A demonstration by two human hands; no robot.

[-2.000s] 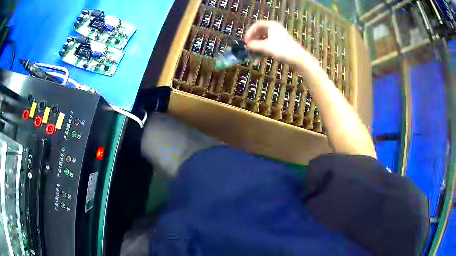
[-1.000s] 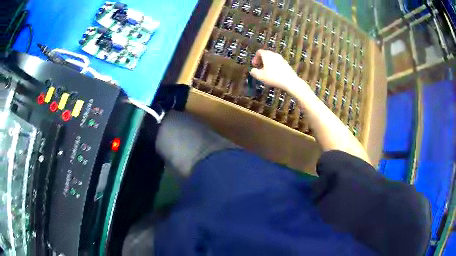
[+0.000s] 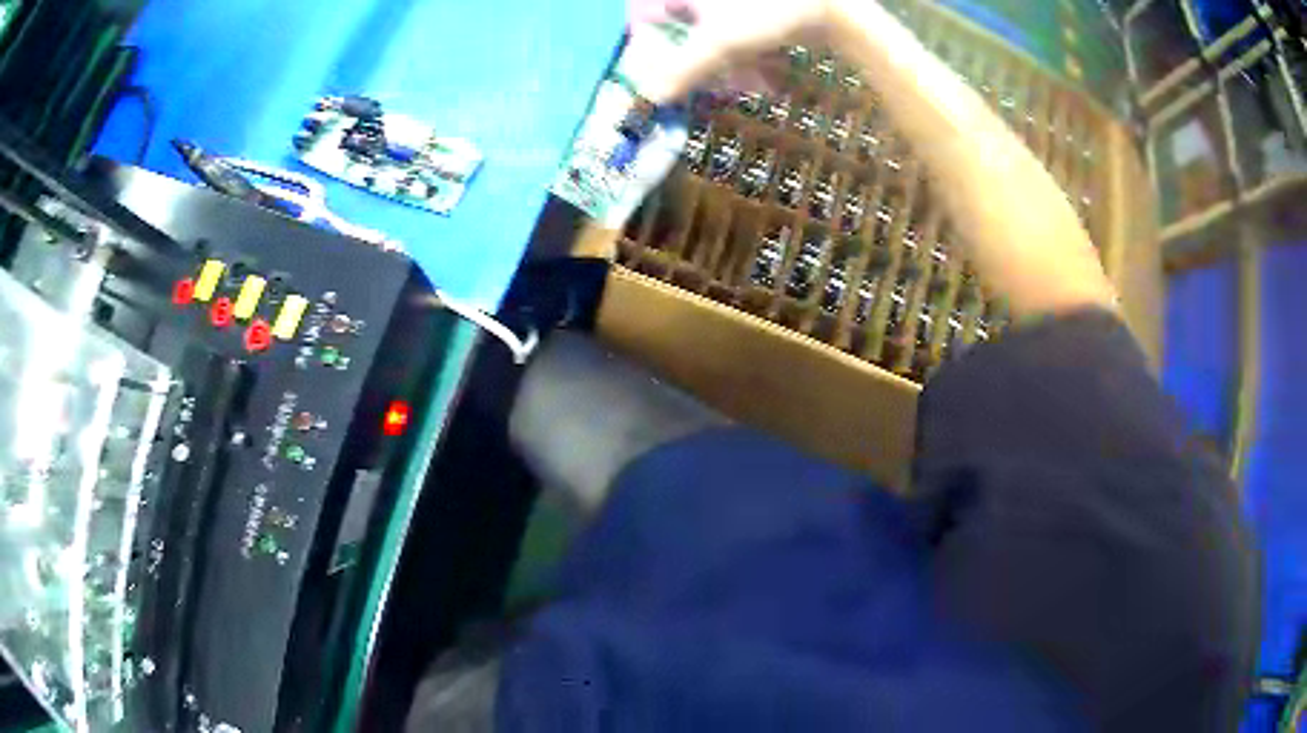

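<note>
My right hand is at the top, partly cut off by the frame's edge and blurred. It is shut on a green-white circuit board, over the gap between the blue mat and the carton. Another circuit board lies flat on the mat. The open brown carton holds a grid of dividers with many boards standing on edge. Several cells near its front left corner hold no visible board. My forearm covers part of the grid. My left hand is not in view.
The black test fixture with red lit switch and clear cover stands at the left. A dark lead and white cable lie at the mat's edge. My legs are below the carton. Blue shelving stands at the right.
My right hand has moved from over the carton's cells up and left to the mat's edge. One of the two boards has left the mat; a board is now in that hand. The view has shifted.
</note>
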